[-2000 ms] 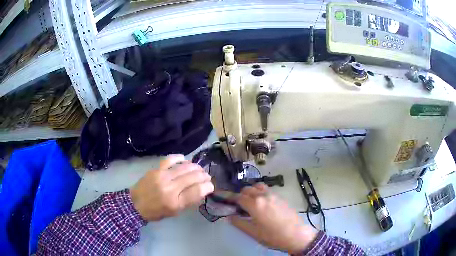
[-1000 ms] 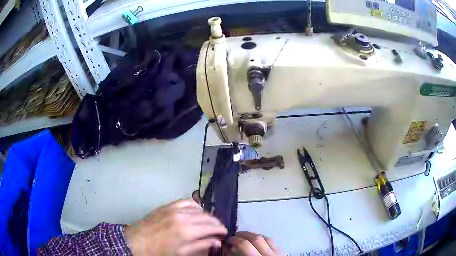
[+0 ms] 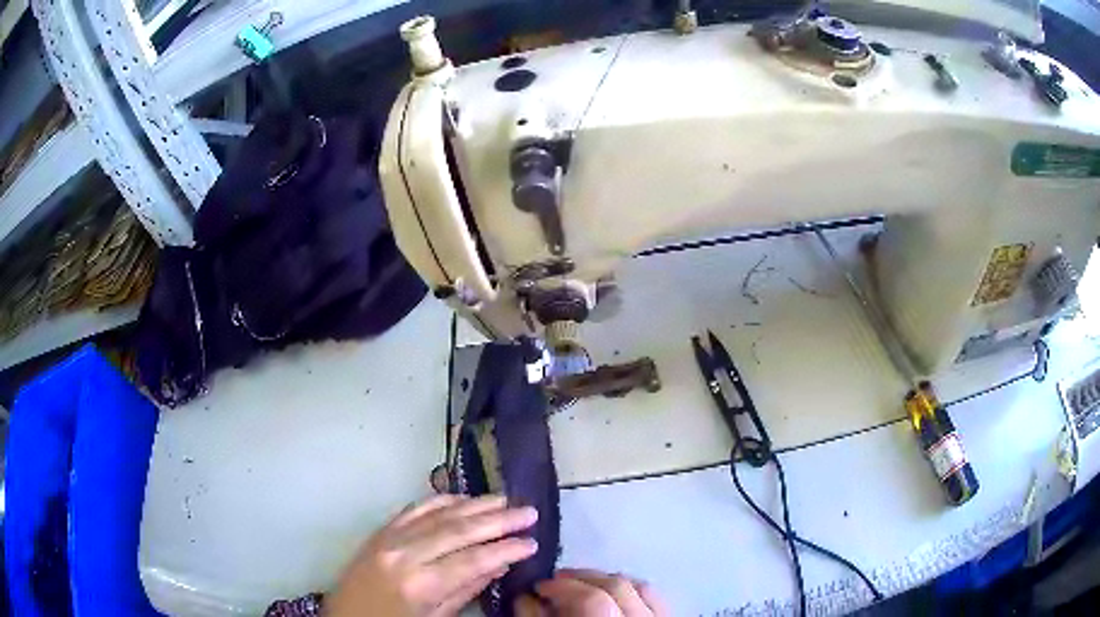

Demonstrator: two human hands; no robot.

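Note:
A dark fabric band runs from the presser foot towards the table's front edge, with a toothed line along it and a paler inner side at its left. My left hand lies on the band, fingers pointing right. My right hand holds the band's near end and is partly cut off by the bottom edge. The cream sewing machine head stands above. The brown metal edge guide is right of the foot.
Black thread snips with a cord and a screwdriver lie right of the band. A dark fabric pile is left of the machine. A blue bin stands at the far left. A teal clip is on the shelf.
The camera view has moved closer to the machine. The band, bunched under both hands two seconds ago, now lies stretched from the foot towards me. Both hands have moved nearer the front edge.

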